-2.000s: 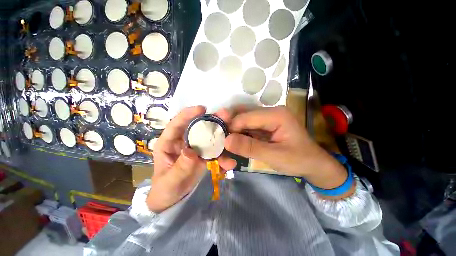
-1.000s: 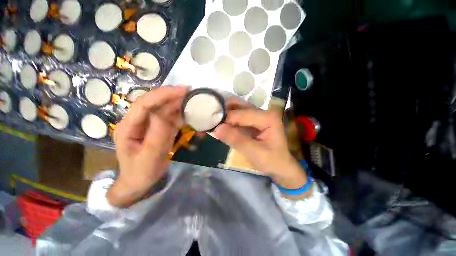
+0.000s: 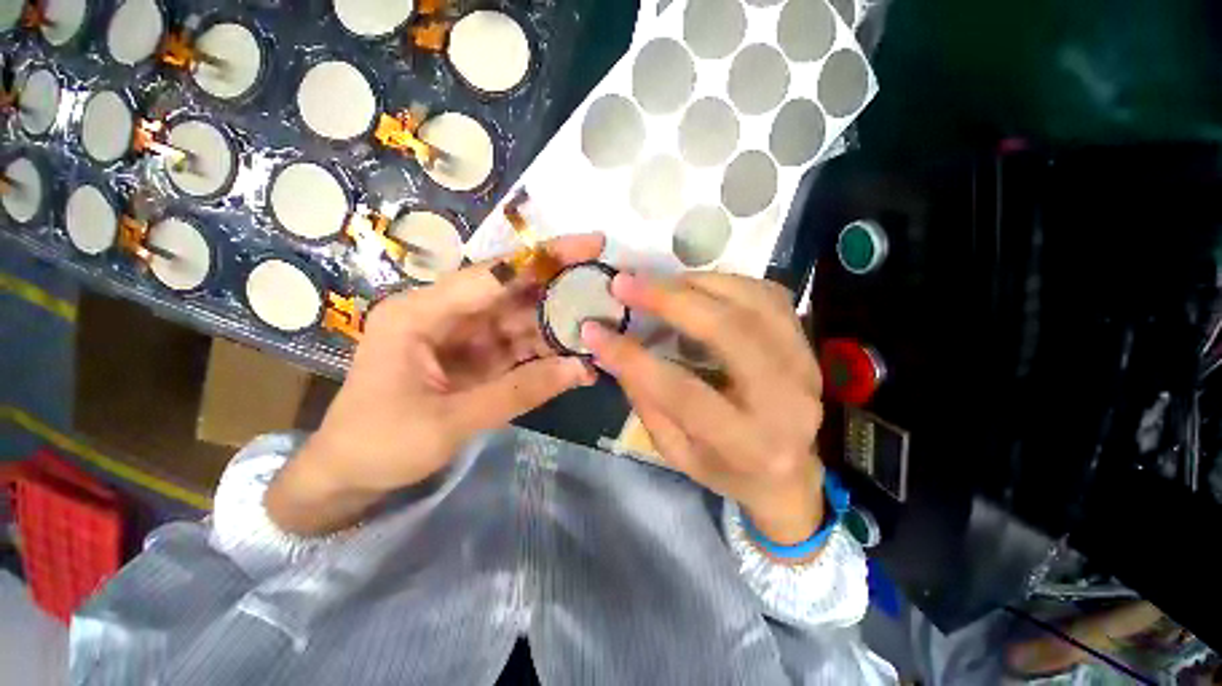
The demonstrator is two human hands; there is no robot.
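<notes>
A round display module [image 3: 579, 303] with a black rim and pale grey face is held between both hands at the centre. Its orange flex cable [image 3: 533, 255] points up and left. My left hand [image 3: 449, 355] grips the module's left and lower rim. My right hand [image 3: 717, 382] has its fingertips on the right part of the face and rim. The adhesive sheet [image 3: 710, 130], white with rows of grey circles, lies just beyond the hands. Whether a separate pad lies on the module's face I cannot tell.
A blister tray [image 3: 268, 154] with rows of modules is at the left. A black machine [image 3: 1019, 349] with a green button [image 3: 862, 245] and a red button [image 3: 851, 371] is at the right. A tan block [image 3: 646, 437] is below my right hand. A red crate [image 3: 60, 536] and cardboard box [image 3: 255, 395] are lower left.
The module has turned, so its orange cable now points up-left instead of down. My right fingertips have moved from the rim onto its face. The camera view has shifted.
</notes>
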